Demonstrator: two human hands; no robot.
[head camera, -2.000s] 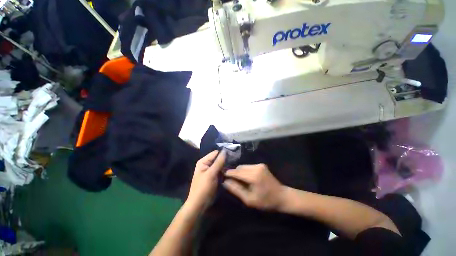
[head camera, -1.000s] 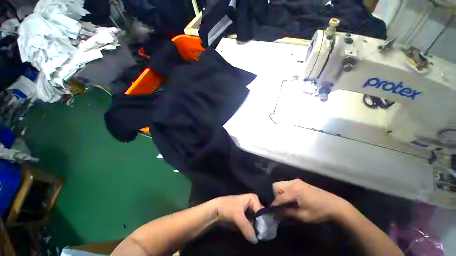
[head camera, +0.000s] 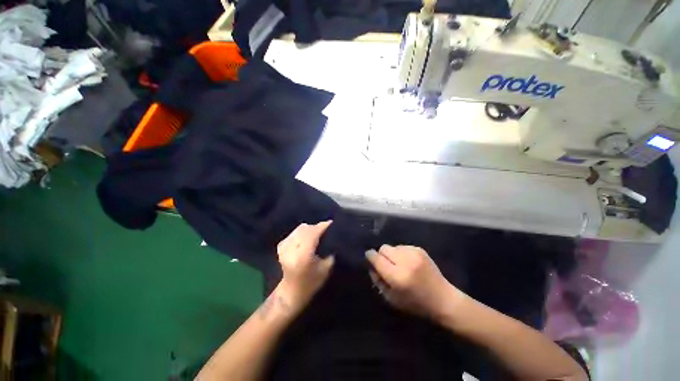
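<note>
A dark garment (head camera: 246, 149) drapes from the left end of the machine table over its front edge toward my lap. My left hand (head camera: 304, 257) grips the dark cloth just below the table's front edge. My right hand (head camera: 403, 274) pinches the same dark cloth a little to the right, with a short stretch of cloth between the hands. The exact edge held is too dark to tell. The cream lockstitch machine (head camera: 477, 82) stands behind, its needle area (head camera: 419, 104) brightly lit, with no cloth under it.
An orange slatted crate (head camera: 155, 126) sits under the cloth at left. A white cloth pile (head camera: 45, 89) lies far left above the green floor (head camera: 112, 283). A pink plastic bag (head camera: 589, 305) is at right. Small scissors (head camera: 505, 111) lie behind the machine arm.
The pale grey-white patch that was between my hands no longer shows. My hands have moved apart, with dark cloth between them. The camera view has shifted.
</note>
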